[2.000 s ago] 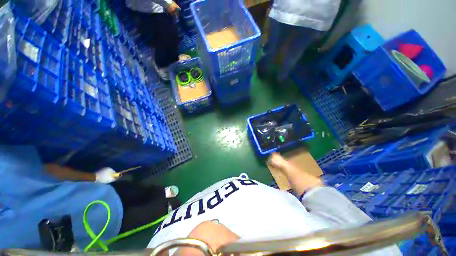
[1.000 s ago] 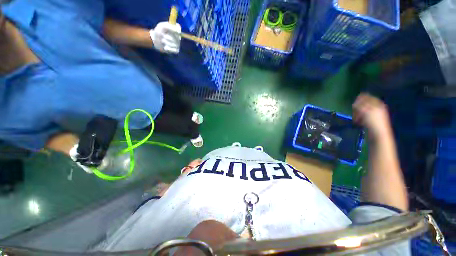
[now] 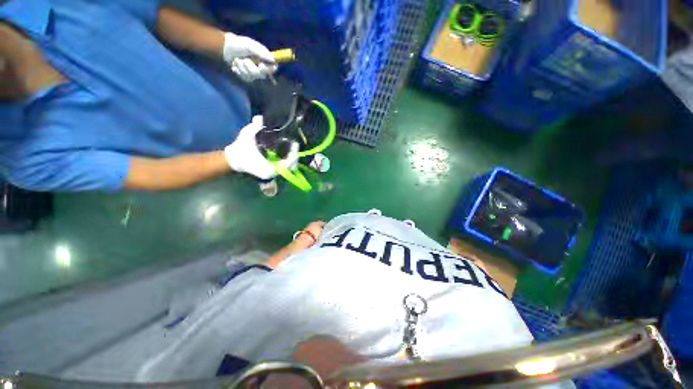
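My left hand (image 3: pixel 313 230), with a red wrist band, shows small at the left edge of my white shirt; most of it is hidden, so its grip cannot be seen. My right hand is not in view. A coworker's white-gloved hands hold a black part (image 3: pixel 285 114) with a bright green band (image 3: pixel 328 129) looped from it, and a tool with a yellow handle (image 3: pixel 282 55). A blue-rimmed crate (image 3: pixel 477 207) with dark contents and clear film stands on the green floor to the right.
A tan cardboard sheet (image 3: pixel 498 275) lies beside the dark crate. A blue crate (image 3: pixel 466 64) at the top holds green-and-black rings on cardboard. Tall blue crates (image 3: pixel 608 49) stand at upper right. A coworker in blue (image 3: pixel 175 99) is at upper left, near grey floor grating (image 3: pixel 395 76).
The view has swung left. My right hand has left the picture. The coworker has brought the black part and green band up towards the tool. My left wrist band now shows.
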